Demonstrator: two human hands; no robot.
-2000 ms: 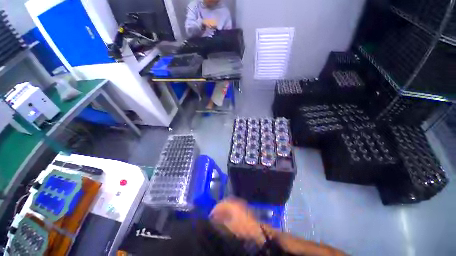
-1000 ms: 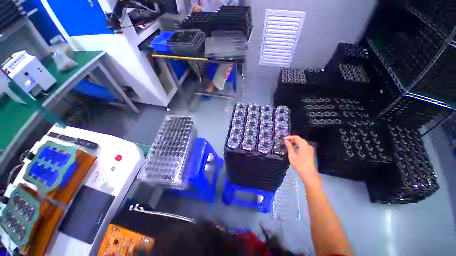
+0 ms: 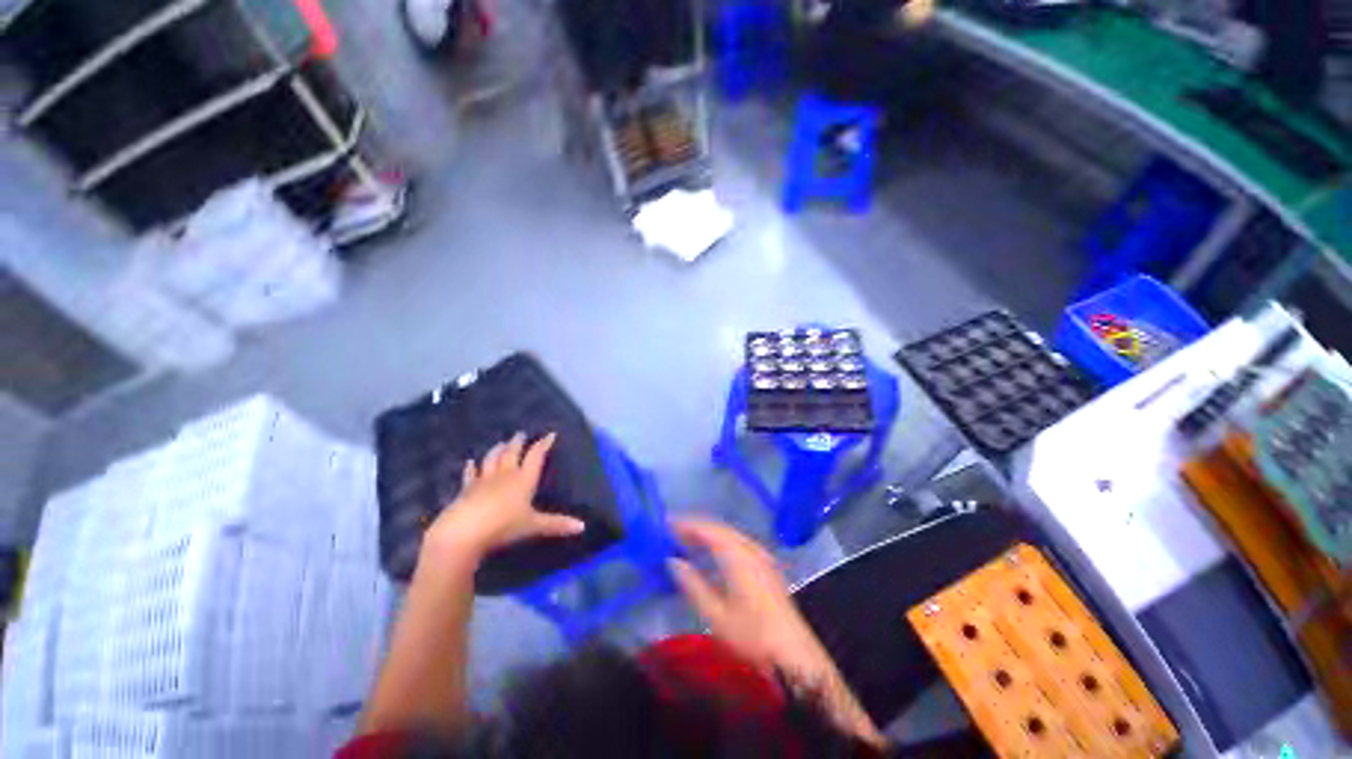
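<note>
My left hand [image 3: 497, 504] lies with spread fingers on top of a black tray stack [image 3: 423, 445] on a blue stool. My right hand [image 3: 741, 586] is right of that stack, fingers apart, slightly blurred, with nothing seen in it. A black module tray [image 3: 808, 412] on another blue stool [image 3: 802, 482] holds rows of silvery modules, with bare pockets at its near side. The orange fixture plate [image 3: 1001, 623], with dark holes, lies on a black surface at lower right; no modules show on it.
White stacked crates [image 3: 208, 564] stand at lower left. An empty black blister tray [image 3: 996, 378] lies by the white machine [image 3: 1112, 475]. A blue bin [image 3: 1134, 329] holds red and yellow items. A further blue stool [image 3: 833, 148] stands on the floor behind.
The view has swung left, from the tray stacks on the right to this side. My right hand has left the round-part tray. My left hand now shows on the black stack.
</note>
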